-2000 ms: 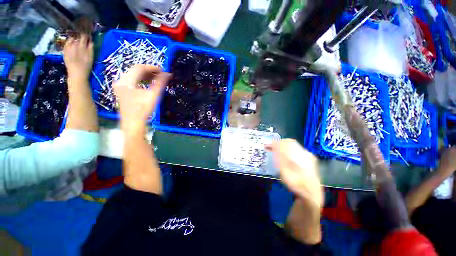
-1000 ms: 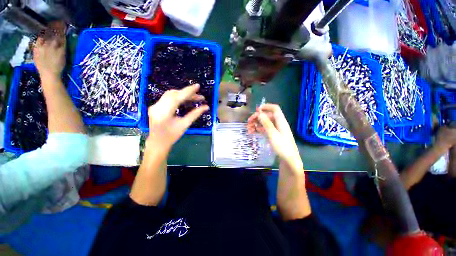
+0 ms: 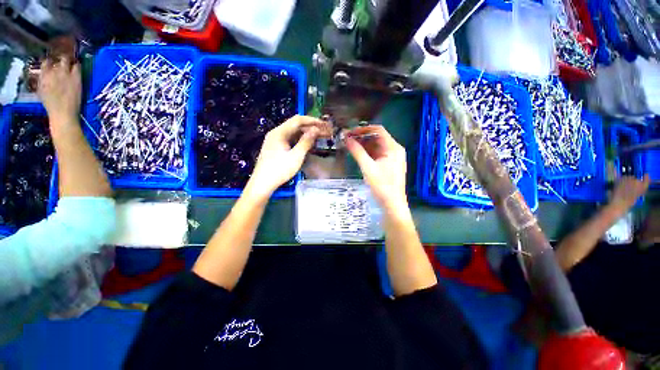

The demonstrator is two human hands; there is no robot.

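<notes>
My left hand (image 3: 286, 152) and my right hand (image 3: 378, 160) meet at the small metal fixture (image 3: 326, 144) under the dark hand press (image 3: 362, 87). Thumb and forefinger of each hand are pinched together at the fixture. Something tiny and silver shows between the fingertips, too small to name. Whether the left fingers hold a part cannot be told. A clear plastic box (image 3: 311, 209) of tiny silver pins lies at the bench edge below. Left of the press are a blue bin of black fittings (image 3: 242, 123) and a blue bin of silver rods (image 3: 145, 108).
The press lever (image 3: 499, 173) slants down to a red knob (image 3: 582, 352) at lower right. Blue bins of rods with dark ends (image 3: 485, 144) stand right of the press. A neighbour's arm (image 3: 69, 137) is at left, another arm (image 3: 601, 224) at right. Red bins and white tubs stand behind.
My left hand has moved from over the black fittings bin to the fixture. My right hand has moved from above the clear box up to the fixture. The view has shifted slightly.
</notes>
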